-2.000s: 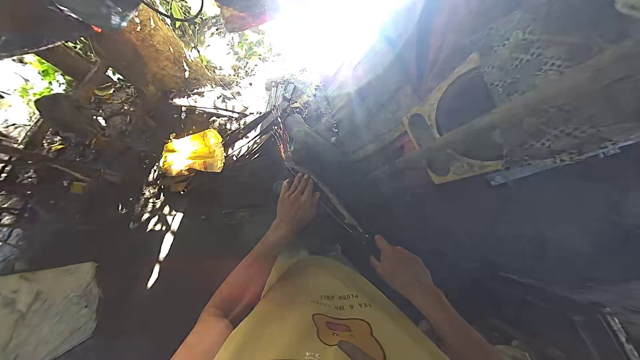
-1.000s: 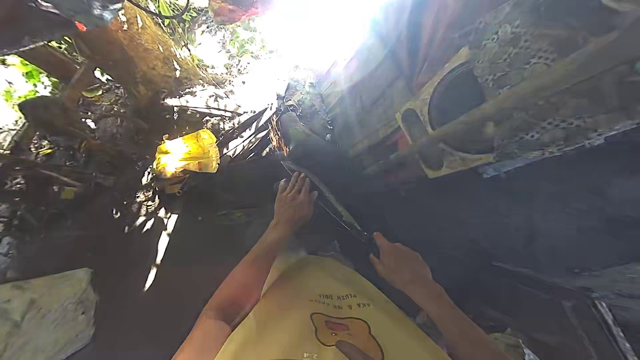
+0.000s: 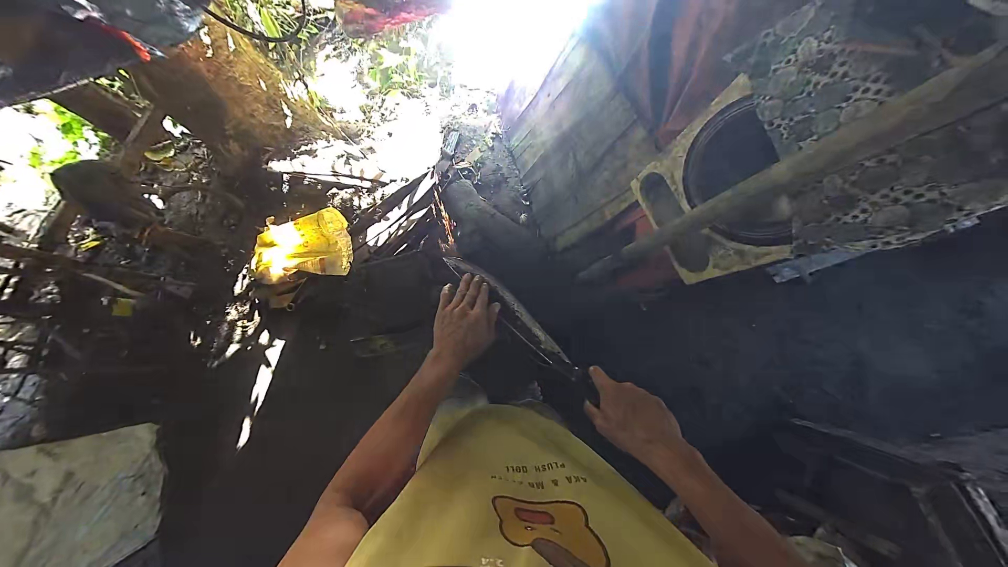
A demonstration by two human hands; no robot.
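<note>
A long curved blade, like a machete (image 3: 520, 316), slants from upper left to lower right ahead of my body. My right hand (image 3: 634, 413) is closed around its dark handle. On the blade near its far end lies my left hand (image 3: 465, 319), palm down with the fingers stretched forward; whether it presses on the metal is hard to tell. Just beyond the tip, thin orange streaks like sparks (image 3: 447, 224) show beside a thick rounded log or post (image 3: 492, 224). What lies under the blade is dark and hidden.
A crumpled yellow plastic container (image 3: 303, 246) lies on the left among sticks. At the right, a long pole (image 3: 787, 169) crosses a yellowish panel with a round opening (image 3: 654, 185). A pale slab (image 3: 79, 488) is at lower left. Wooden planks (image 3: 583, 142) form a wall ahead.
</note>
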